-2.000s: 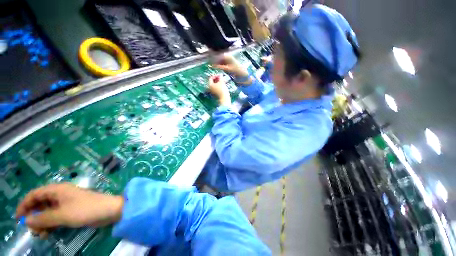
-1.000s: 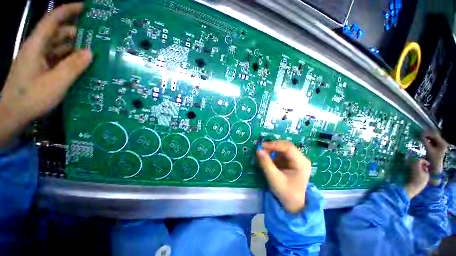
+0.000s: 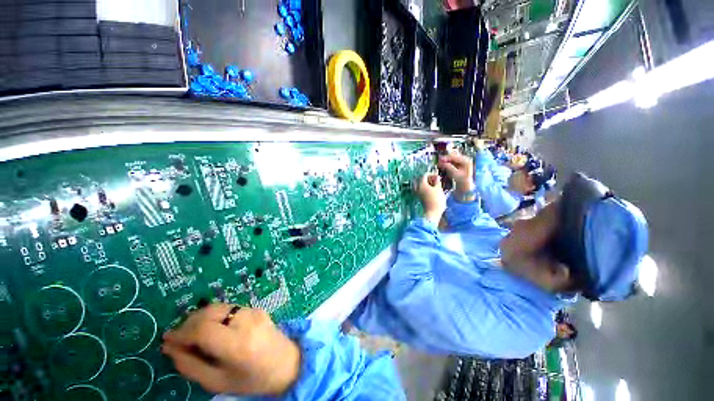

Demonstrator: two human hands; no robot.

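A large green printed circuit board (image 3: pixel 117 184) with white circles and small dark parts runs along the line in front of me. My right hand (image 3: pixel 231 350), in a light blue sleeve with a dark ring on one finger, is low over the board's near side, beside the white circles. Its fingers are bent together and point left. Whether a small part is between the fingertips cannot be seen. My left hand is not in view.
Beyond the metal rail (image 3: pixel 258 119) are blue disc components (image 3: pixel 219 83) in a black tray, dark rectangular components (image 3: pixel 86 55) and a yellow tape roll (image 3: pixel 348 84). A person in a blue smock (image 3: pixel 462 274) works close on the right, hands over the board.
The view has turned right along the line. My left hand has gone out of the picture. The blue piece seen at my right fingertips a second ago no longer shows.
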